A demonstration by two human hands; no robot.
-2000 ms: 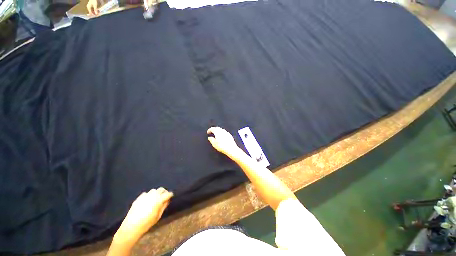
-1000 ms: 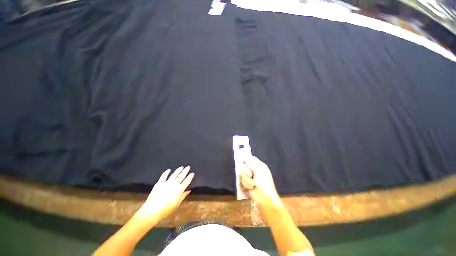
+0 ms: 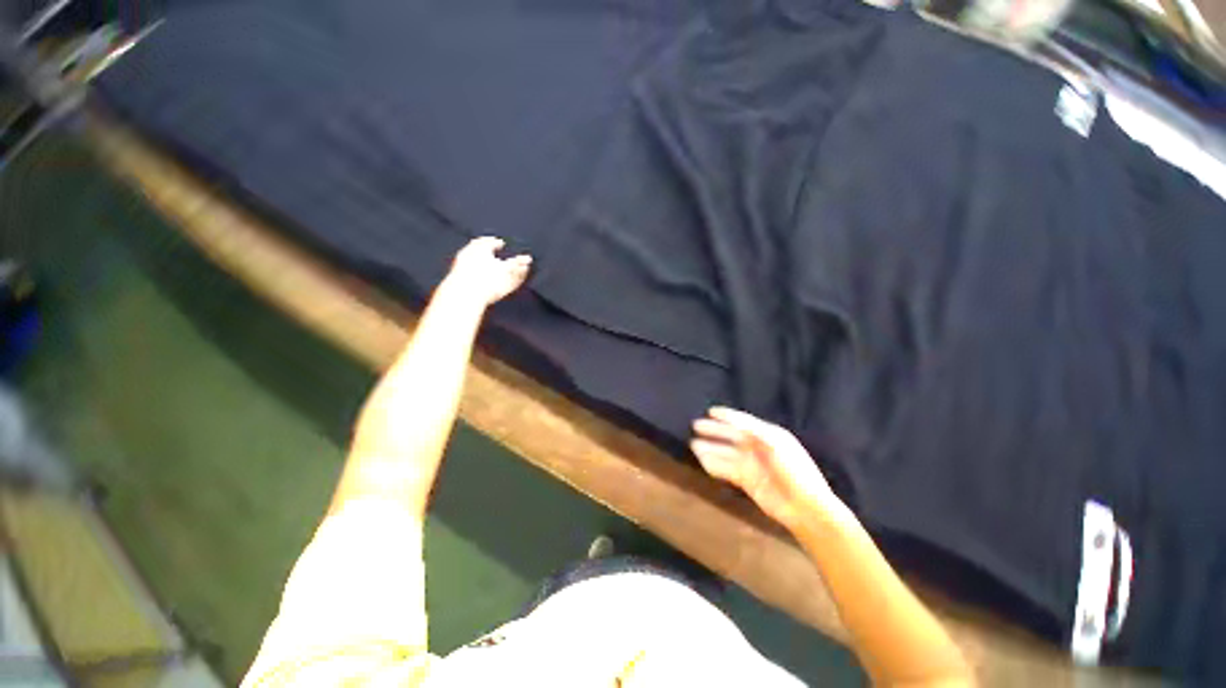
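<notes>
Dark navy-black fabric (image 3: pixel 538 121) lies in layers over the table, with folds around the middle. The loose top ply's edge (image 3: pixel 625 333) runs from my left hand toward the folds, set back from the lower layers' edge. My left hand (image 3: pixel 487 273) pinches this ply edge, its fingertips partly blurred. My right hand (image 3: pixel 756 464) is over the cloth near the table edge, fingers a little apart, holding nothing visible. A white handled plate (image 3: pixel 1096 585) lies on the cloth at the lower right, away from both hands.
The brown wooden table edge (image 3: pixel 565 450) runs diagonally between the cloth and the green floor (image 3: pixel 242 403). A small white piece (image 3: pixel 1076 108) lies on the cloth's far side. Blurred objects stand beyond the table and at the left rim.
The view has swung left along the table. My right hand has let go of the white plate, which now lies at lower right. My left hand has reached left and taken the ply edge.
</notes>
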